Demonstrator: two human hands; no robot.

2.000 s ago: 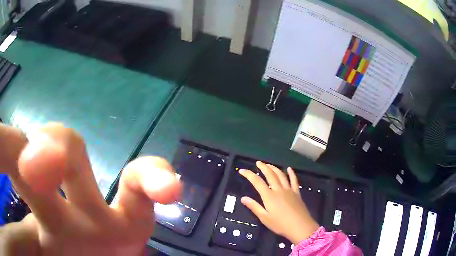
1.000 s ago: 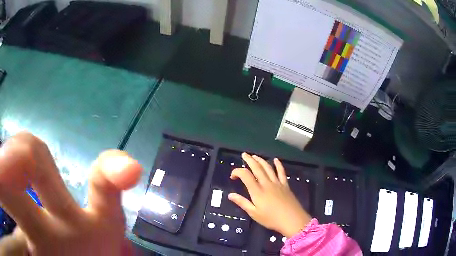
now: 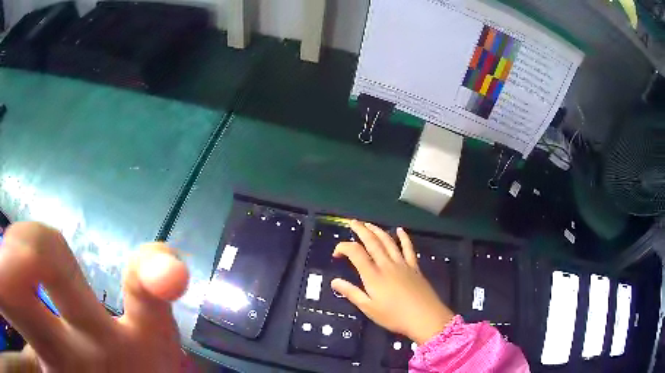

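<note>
Several phones lie side by side in a black tray (image 3: 281,348). The leftmost phone (image 3: 257,273) shows a dark camera screen with glare and a white label. The second phone (image 3: 326,313) shows round camera buttons at its lower end. My right hand (image 3: 390,280), in a pink sleeve, is spread over the second and third phones, fingertips at the second's screen; it partly hides both. Another dark phone (image 3: 494,280) lies right of it. My left hand (image 3: 87,306) is large, blurred and cut off at the lower left, raised near the camera, fingers apart and empty.
A test chart board (image 3: 430,55) with a color chart (image 3: 487,73) stands behind, a small white box (image 3: 433,167) before it. Right are phones with white screens (image 3: 561,317), dark phones with small labels (image 3: 536,211) and a fan (image 3: 642,160). Black trays (image 3: 124,44) lie rear left.
The view has shifted, so the phones and chart sit further left and higher. My left hand has moved lower left in the view. A yellowish streak now shows at the second phone's top.
</note>
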